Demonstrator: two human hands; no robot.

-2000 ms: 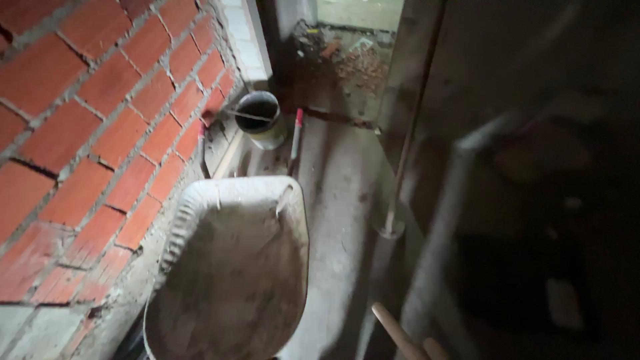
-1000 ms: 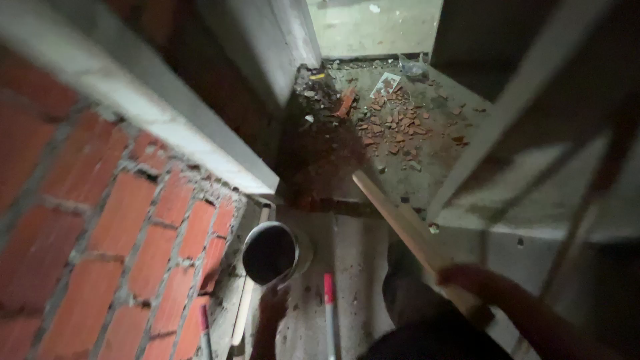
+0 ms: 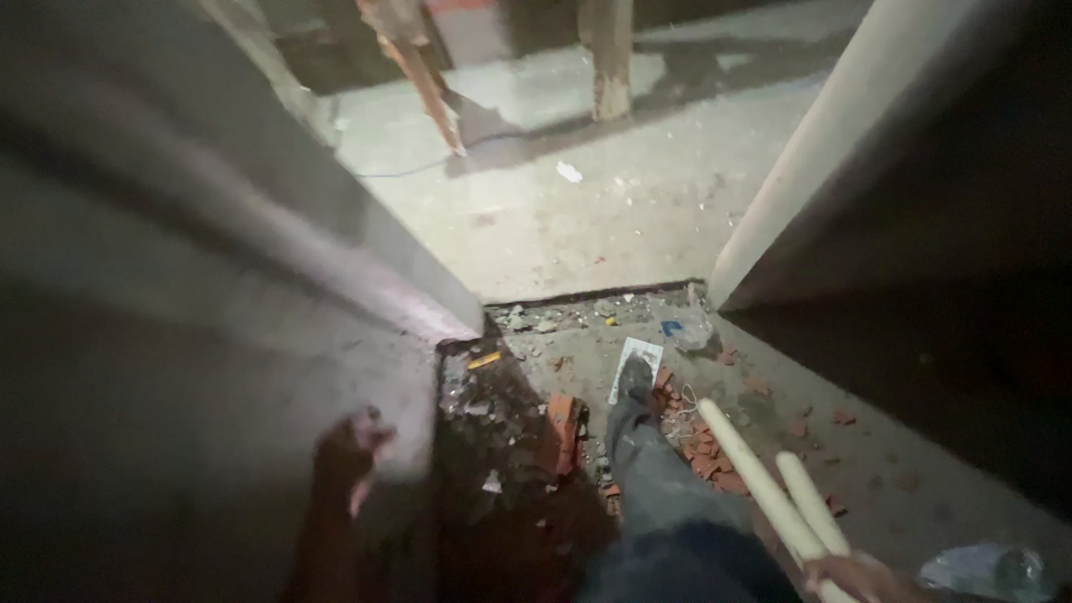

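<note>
My right hand [image 3: 854, 576], at the bottom right, is closed around two pale wooden handles [image 3: 758, 481], whose rounded ends point up and forward. What the handles belong to is out of view. My left hand [image 3: 356, 444] is raised at the left beside a grey wall, blurred, with no object visible in it; its fingers look partly bent. Between the hands, my leg in dark trousers [image 3: 662, 477] reaches forward, its foot on a white patterned sheet or tile [image 3: 649, 347]. A broken red brick [image 3: 559, 431] lies left of the leg.
Broken brick pieces [image 3: 712, 461] and small rubble are scattered about the floor. A doorway opens ahead between a left wall edge [image 3: 456, 310] and a right one [image 3: 754, 226]. Clear plastic bottles or wrappings [image 3: 988, 569] lie at the right. Wooden posts [image 3: 611, 67] stand beyond, near a thin cable.
The view has moved forward to the doorway; the wheelbarrow and bucket seen earlier are out of frame. My right hand still holds pale wood, two handles of which now show. My left hand is now raised.
</note>
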